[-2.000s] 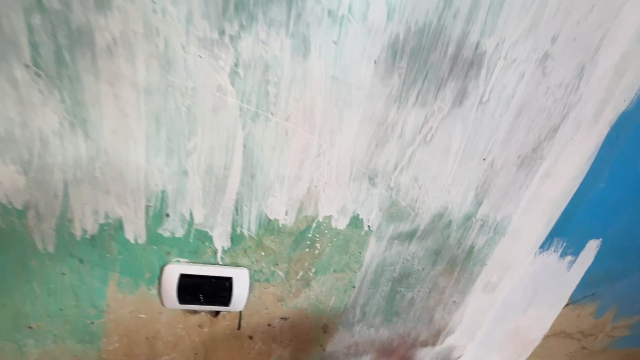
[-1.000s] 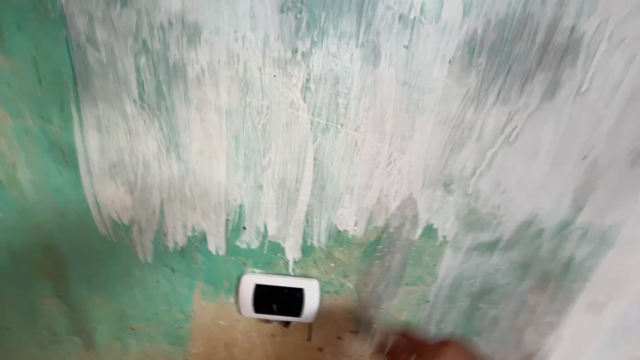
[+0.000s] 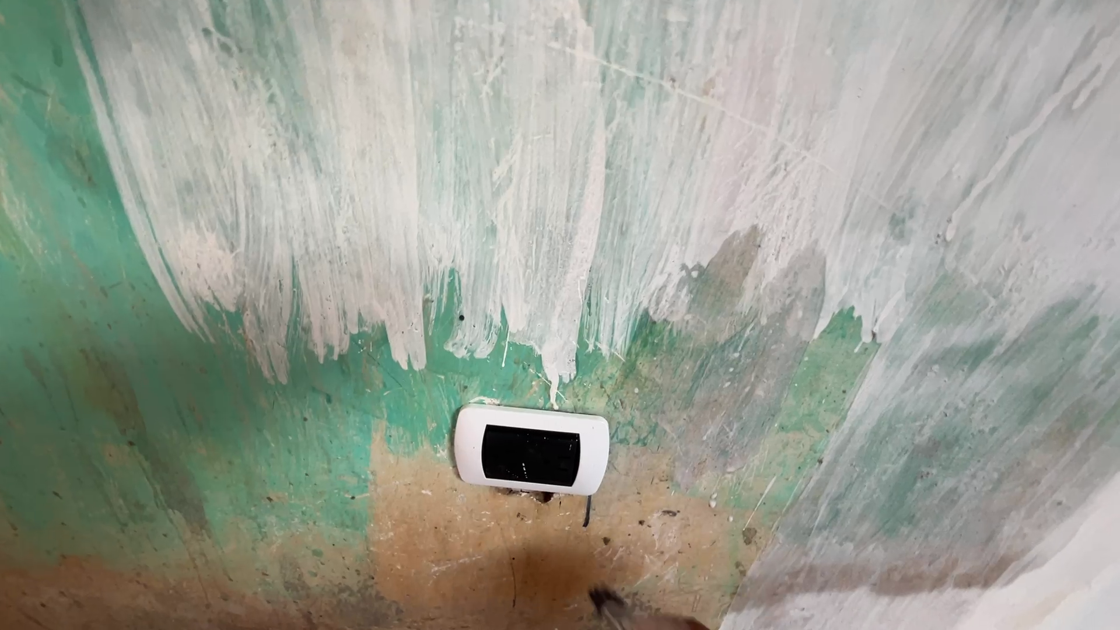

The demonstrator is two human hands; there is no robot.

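At the bottom edge, a sliver of what looks like my right hand (image 3: 674,622) is in view. It holds a dark-tipped brush (image 3: 608,602), cut off by the frame and partly blurred. The brush is below a white-framed electrical wall plate (image 3: 532,448) with a black centre. Around the plate, the wall (image 3: 289,455) is green above and bare tan-brown below. Streaky white paint (image 3: 350,175) covers its upper part and ends in ragged strokes above the plate. A greyish, wet-looking streak (image 3: 744,367) lies right of the plate. My left hand is out of view.
A short dark wire or crack (image 3: 587,510) shows just under the plate. At the right, a whitish-grey painted wall section (image 3: 954,455) meets the green along a slanted line, with a whiter surface (image 3: 1067,577) at the lower right corner.
A greyish streak now shows right of the plate, where the oldest frame shows green and white. The hand at the bottom has moved lower and right relative to the wall. The view has shifted left.
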